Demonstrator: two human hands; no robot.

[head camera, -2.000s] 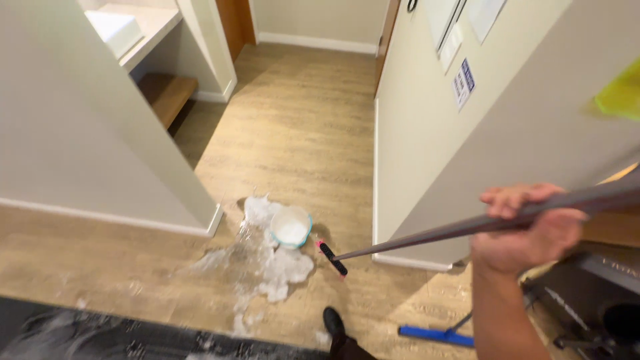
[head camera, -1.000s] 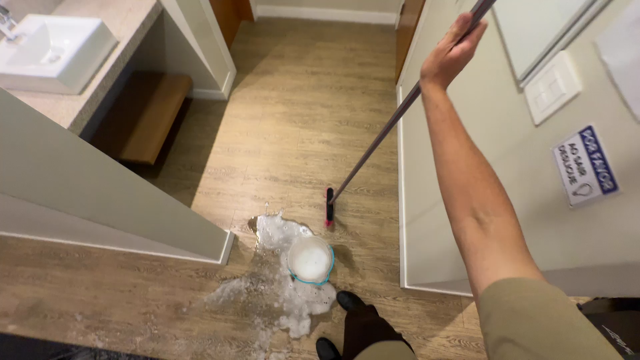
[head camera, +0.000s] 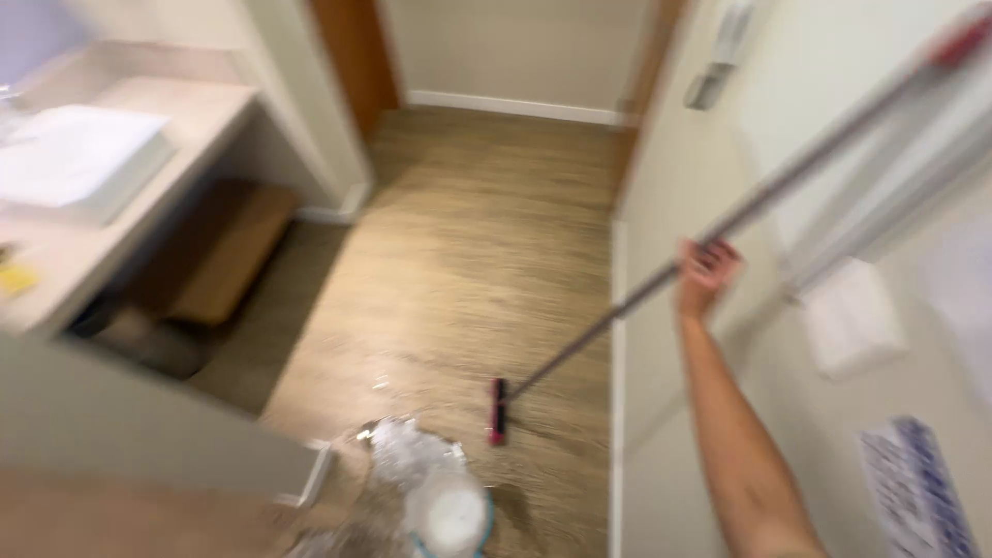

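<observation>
My right hand (head camera: 709, 267) is closed around the long dark handle (head camera: 601, 322) of a floor brush, with my bare forearm reaching up from the lower right. The handle slants from a blurred red end at the upper right down to the narrow red-and-black brush head (head camera: 498, 411), which is on the wood-look floor. Left of the head, white foam (head camera: 411, 449) and water lie on the floor. A translucent bucket (head camera: 453, 515) with a teal rim and whitish contents stands at the foam's lower edge, partly cut off. My left hand is out of view.
At left, a stone counter (head camera: 182, 101) holds a white basin (head camera: 77, 155), above a wooden shelf (head camera: 232, 256). A low wall's corner (head camera: 314, 473) juts in below. On the right are a door handle (head camera: 709, 85), a white wall plate (head camera: 852, 318) and a sign (head camera: 914, 480) bearing writing.
The view has shifted a lot. One second ago the handle ran out of the top of the frame; now its red end shows beyond my hand. My shoes have left the view.
</observation>
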